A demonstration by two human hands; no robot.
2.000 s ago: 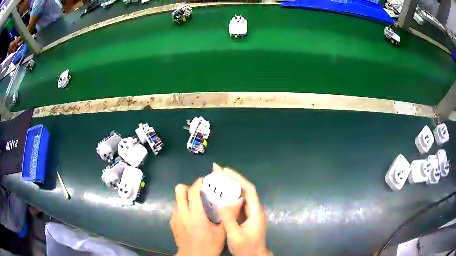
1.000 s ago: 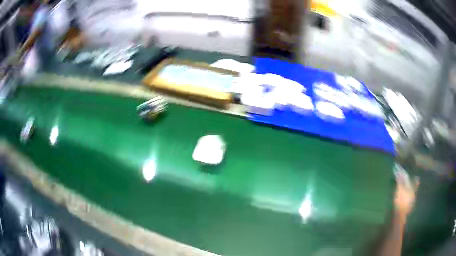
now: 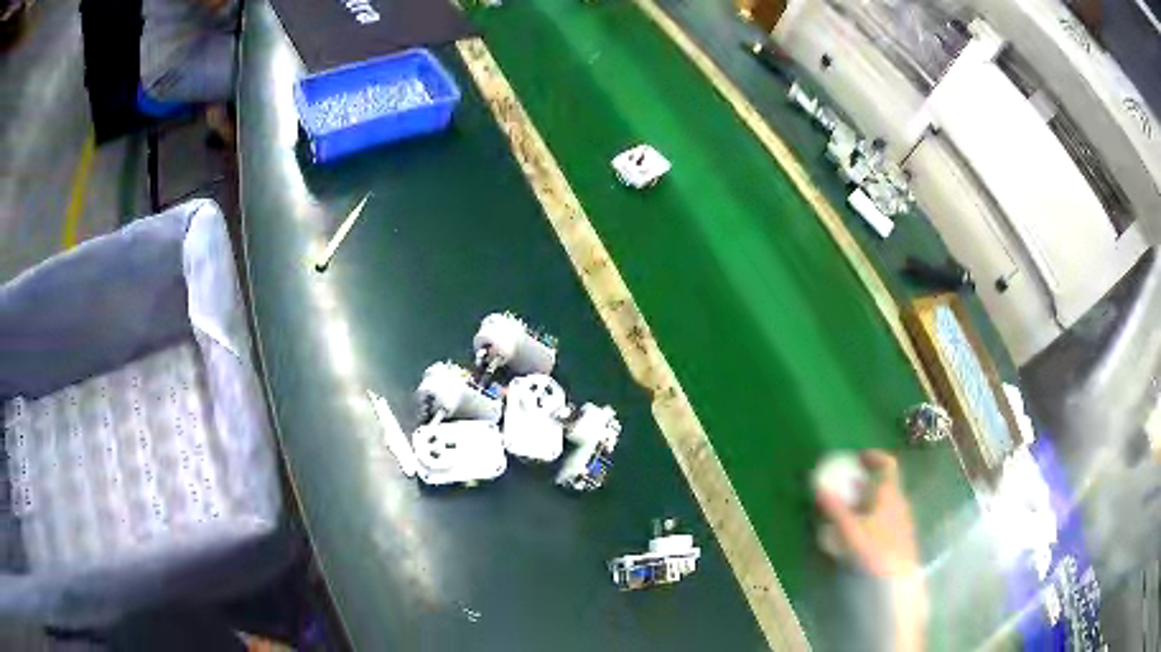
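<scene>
My right hand (image 3: 879,522), blurred, is over the green belt at the lower right, its fingers on a white rounded socket cover (image 3: 840,481). My left hand is not in view. Several white inner assemblies with plug bases (image 3: 461,452) lie clustered on the dark green bench, one touching another, some showing blue and metal parts. A white strip (image 3: 392,433) lies beside them. One more inner assembly (image 3: 656,562) lies apart, nearer the pale edge strip.
A grey lined bin (image 3: 140,471) with rows of white adapters stands left of the bench. A blue tray (image 3: 378,105) of small parts and a pale stick (image 3: 344,232) lie on the bench. The conveyor belt (image 3: 713,293) carries a white part (image 3: 640,166) and an assembly (image 3: 926,423).
The view has swung left, bringing the lined bin and blue tray into sight. My right hand, empty-looking or unclear a second ago, now has its fingers on a white cover over the belt.
</scene>
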